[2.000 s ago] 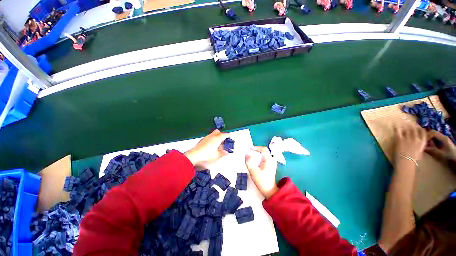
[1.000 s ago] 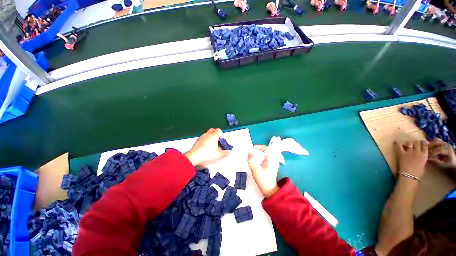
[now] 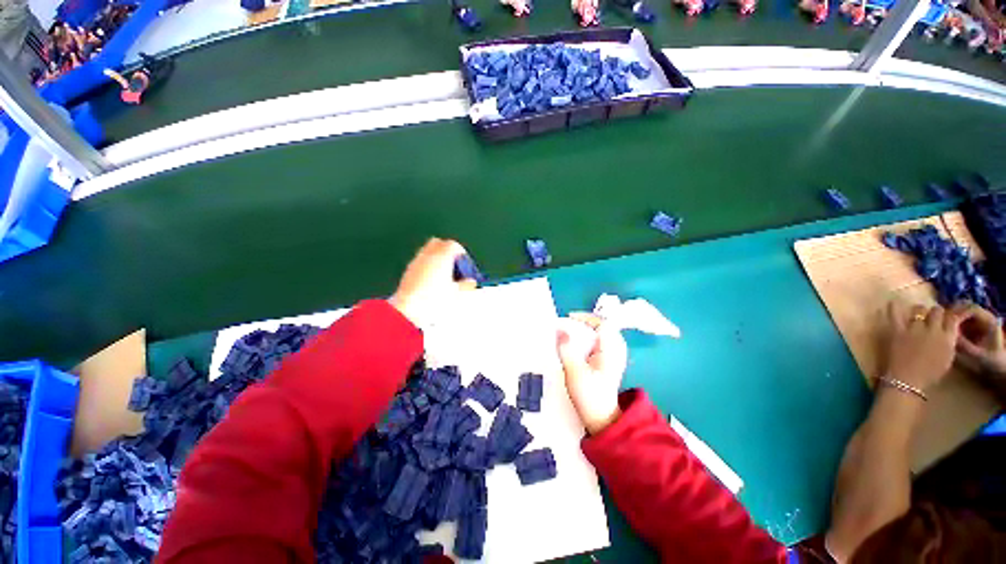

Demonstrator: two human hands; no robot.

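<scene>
My left hand [image 3: 430,283] holds a navy plastic part [image 3: 468,268] at its fingertips, over the near edge of the green belt. My right hand [image 3: 594,364] is above the right edge of the white sheet [image 3: 530,320], fingers drawn together; whether they hold something small and whitish is too unclear to tell. A heap of navy parts [image 3: 425,452] lies on the sheet, partly hidden under my left forearm. A few parts lie apart from it, one of them [image 3: 536,466] near the sheet's right side. A crumpled white tissue [image 3: 640,317] lies just beyond my right hand.
Navy parts ride the near belt, one [image 3: 537,252] right of my left hand. A black tray [image 3: 574,115] of parts stands beyond. A blue bin [image 3: 42,463] is at left. Another person's hands [image 3: 927,336] work over a cardboard mat [image 3: 849,264] at right. A white strip [image 3: 706,454] lies near my right sleeve.
My left hand has moved forward from the sheet to the belt edge with the part. The belt parts have shifted right. My right hand has barely moved.
</scene>
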